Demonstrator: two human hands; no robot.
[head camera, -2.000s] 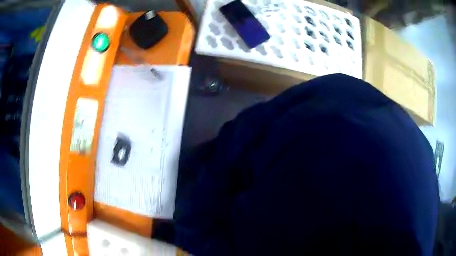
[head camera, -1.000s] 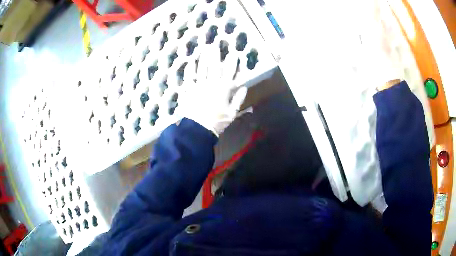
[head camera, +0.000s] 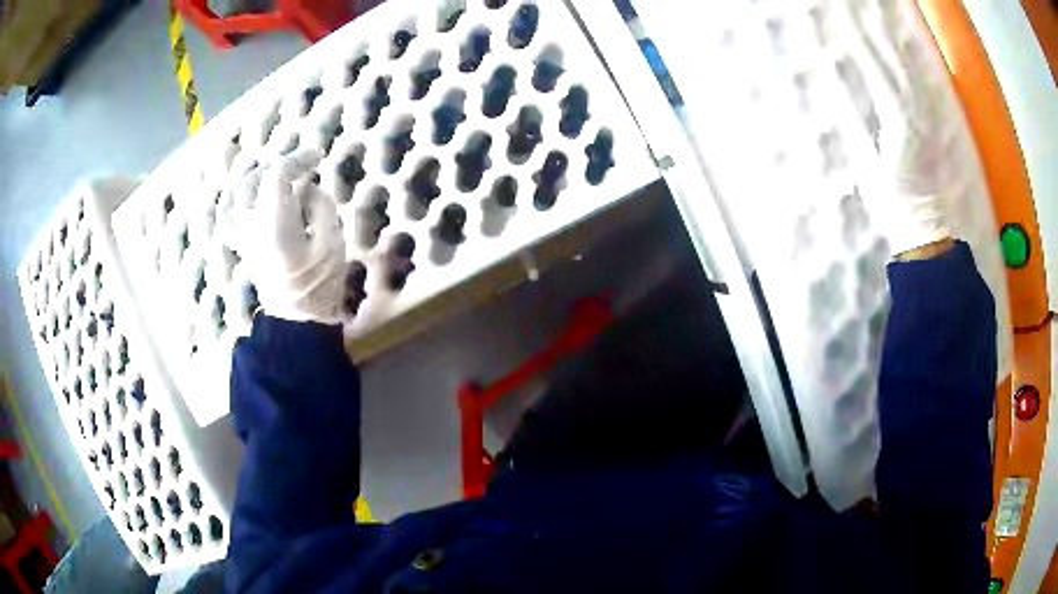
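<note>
A white foam tray (head camera: 499, 221) with rows of clover-shaped pockets, many dark, lies in front of me to the left. My left hand (head camera: 299, 238), in a thin white glove, is over its near part with the fingers curled; whether it holds a part is unclear. A second white pocketed tray (head camera: 838, 348) with pale pockets lies on the right, beside the orange ledge. My right hand (head camera: 917, 174), also gloved, is over that tray; its fingers are washed out against the white.
Another pocketed tray (head camera: 116, 395) is at the far left. Brown carton (head camera: 464, 296) shows under the middle tray. Green (head camera: 1014, 245) and red (head camera: 1026, 403) buttons sit on the orange rail (head camera: 984, 116). Red stools (head camera: 273, 16) and yellow-black floor tape (head camera: 186, 70) show beyond.
The view has swung from the ledge with the sheet to the trays. Since a second ago, my left hand has moved left along the middle tray. My right hand now shows more clearly.
</note>
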